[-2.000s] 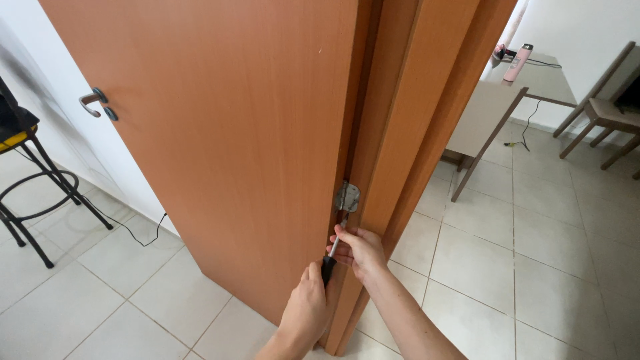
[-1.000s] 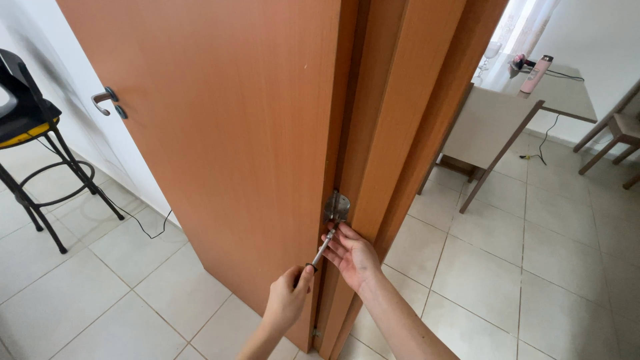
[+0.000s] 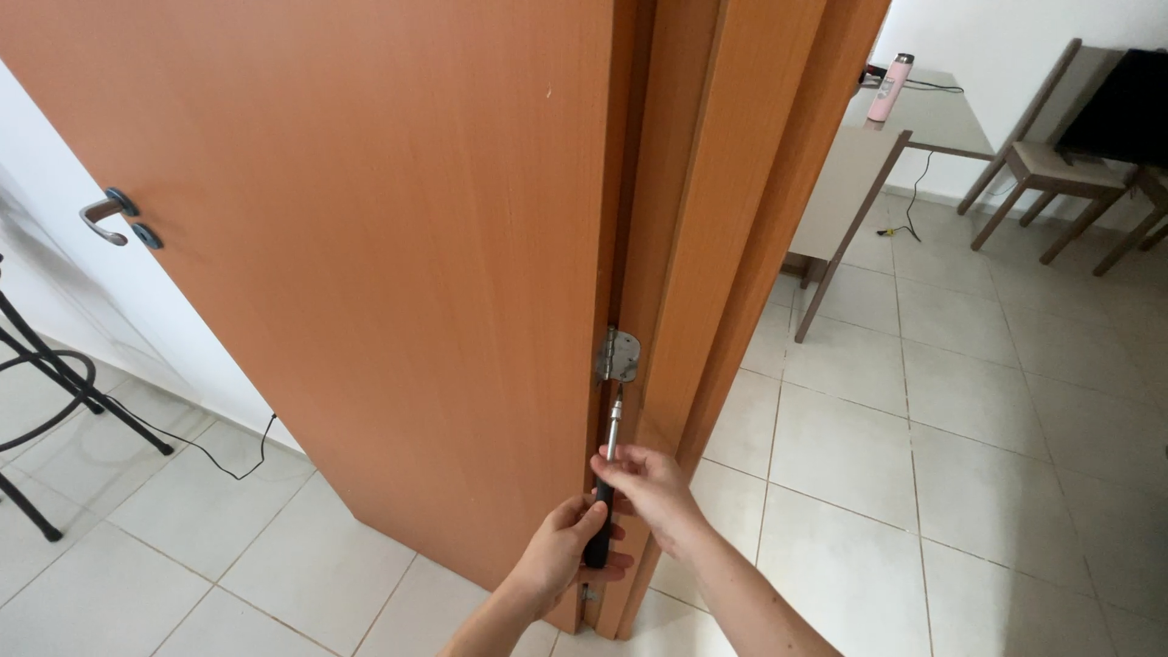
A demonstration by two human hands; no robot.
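Observation:
A screwdriver with a black handle and metal shaft (image 3: pixel 614 427) points up toward a metal door hinge (image 3: pixel 624 356) between the wooden door (image 3: pixel 392 237) and its frame (image 3: pixel 721 237). My left hand (image 3: pixel 570 547) is wrapped around the black handle. Higher up, the fingers of my right hand (image 3: pixel 648 484) pinch the tool where shaft and handle meet. The tip is just below the hinge plate; whether it touches anything is too small to tell. Near the floor, a lower hinge (image 3: pixel 589 593) partly shows.
A metal lever handle (image 3: pixel 108 217) is on the door's left side. Black stool legs (image 3: pixel 64 392) and a thin cable (image 3: pixel 239 476) are at the left. Beyond the frame are a table (image 3: pixel 949 123) with a pink bottle (image 3: pixel 890 88), and wooden chairs (image 3: pixel 1063 169) on the tiled floor.
The screwdriver's tip was up at the hinge one second ago and is now below it. My left hand has closed around the handle from below, and my right fingers have come onto the shaft.

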